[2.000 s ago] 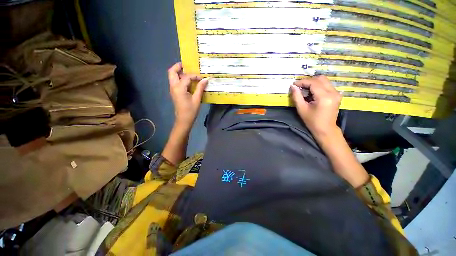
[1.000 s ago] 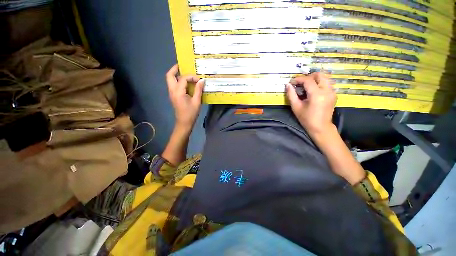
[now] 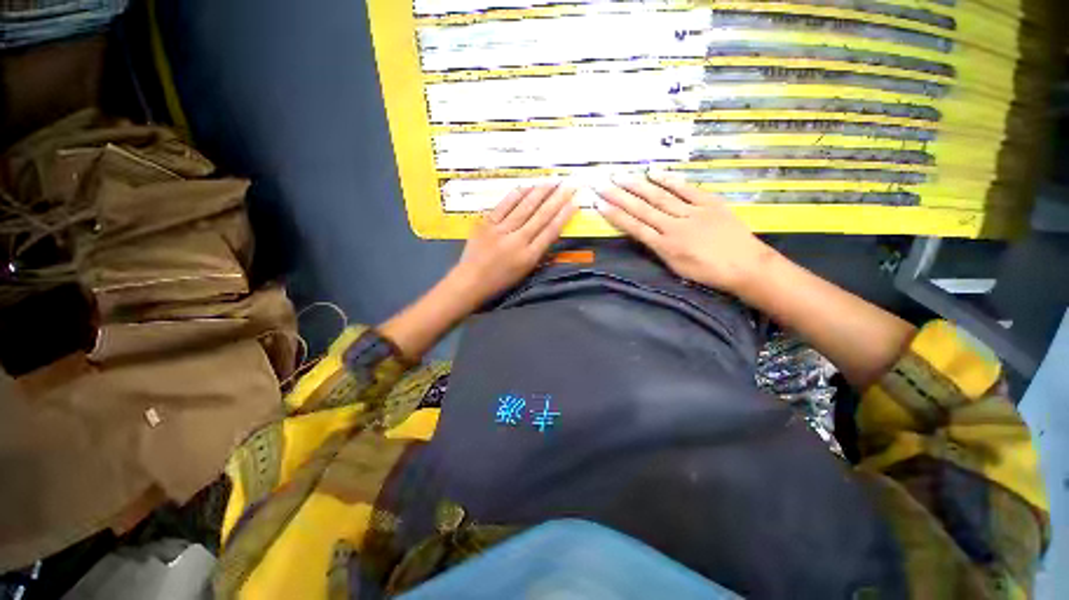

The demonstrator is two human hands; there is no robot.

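Observation:
The yellow loading board (image 3: 404, 129) lies at the top of the view. Its left part has rows filled with white zippers (image 3: 551, 96); its right part has dark grey rows (image 3: 821, 115). Small dark sliders show near the board's middle. My left hand (image 3: 516, 234) lies flat on the nearest white zipper (image 3: 471, 195), fingers side by side. My right hand (image 3: 680, 229) lies flat beside it, fingers spread over the same row. Their fingertips nearly meet and partly hide the zipper. Neither hand grips anything.
Brown bags or fabric goods (image 3: 176, 340) are piled at the left. A dark apron (image 3: 633, 399) with blue lettering covers the lap. A grey metal frame (image 3: 973, 305) stands at the right, and crinkled shiny plastic (image 3: 797, 381) shows below my right forearm.
My left hand has left the board's left edge and moved right onto the nearest row. My right hand has moved left and flattened beside it. The board appears shifted left in view.

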